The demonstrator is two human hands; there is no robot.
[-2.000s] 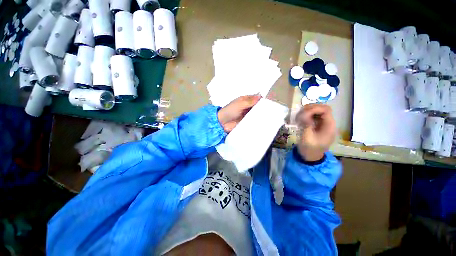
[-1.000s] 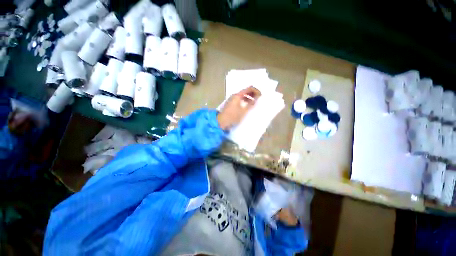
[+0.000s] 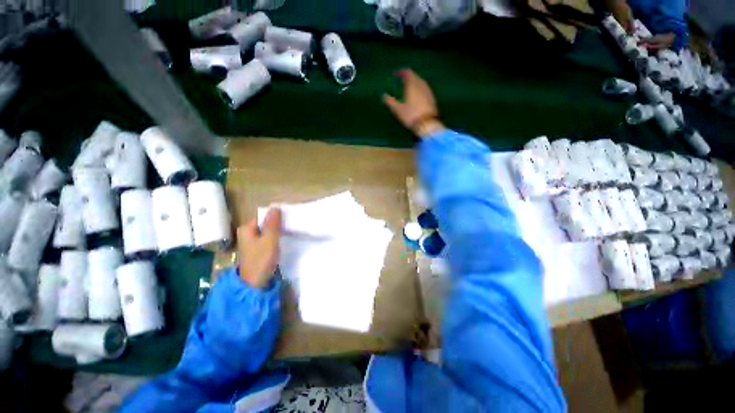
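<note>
My left hand is at the left edge of the fanned stack of white sheets, its fingers closed on the edge of a top sheet, which looks slightly raised. The stack lies on the tan cardboard mat. My right hand is stretched forward over the green bench, fingers apart, holding nothing. A few round discs, white and dark blue, show left of my right sleeve; the sleeve hides the rest of that area.
Bare white cylinders lie at left, more at the far side. Covered units stand in rows at right beside a large white sheet. A grey bar crosses the upper left. Another person's hand is at upper right.
My right hand, earlier low by my body with a crumpled white piece, is now far forward and empty. My left hand has moved to the stack's left edge. The view has shifted.
</note>
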